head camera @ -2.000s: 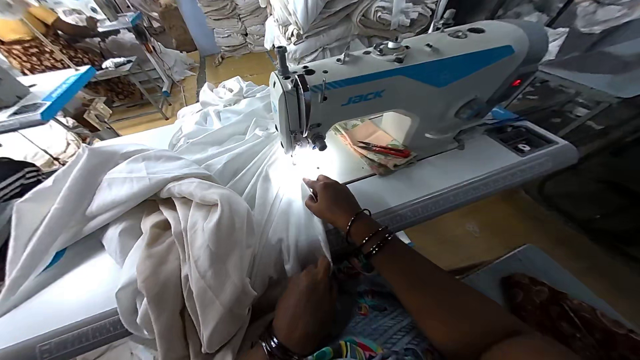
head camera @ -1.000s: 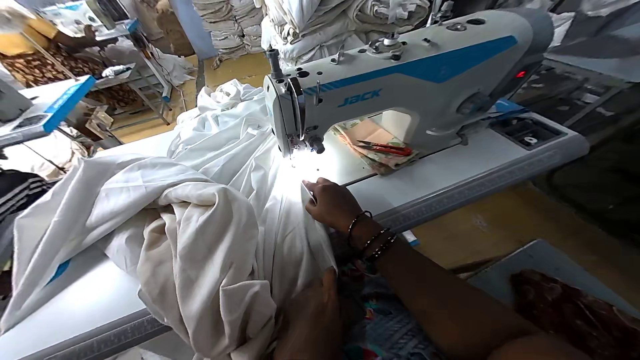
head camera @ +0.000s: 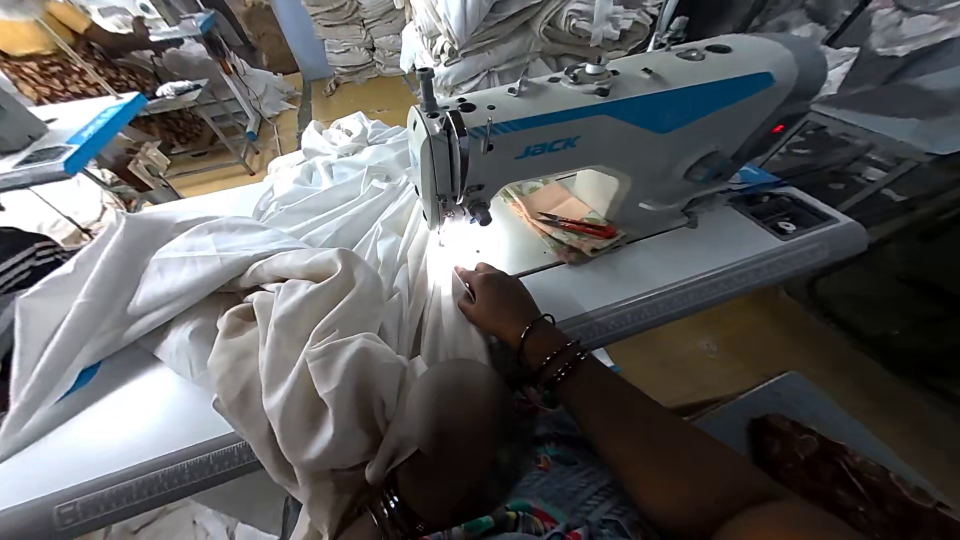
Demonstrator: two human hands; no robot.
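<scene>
A large white cloth (head camera: 315,337) lies bunched over the sewing table, running up to the lit needle area of a Jack industrial sewing machine (head camera: 600,112). My right hand (head camera: 499,300), with beaded bracelets at the wrist, pinches the cloth's right edge just in front of the needle. Nearer to my body, my left hand (head camera: 457,420) is blurred and dark at the lower part of the same cloth; its fingers are not clearly seen. Red-handled thread snips (head camera: 581,226) rest on folded fabric pieces (head camera: 559,202) under the machine's arm.
The sewing table (head camera: 675,277) has a ruler strip along its front edge. Behind stand stacked cloth bundles (head camera: 480,45). Another blue-edged sewing table (head camera: 82,142) is at the left, and a co-worker (head camera: 67,45) is beyond it. A stool or board (head camera: 795,420) with brown patterned fabric lies lower right.
My left hand has shifted and now appears blurred over the front part of the cloth. The right hand stays near the needle, at the cloth's edge.
</scene>
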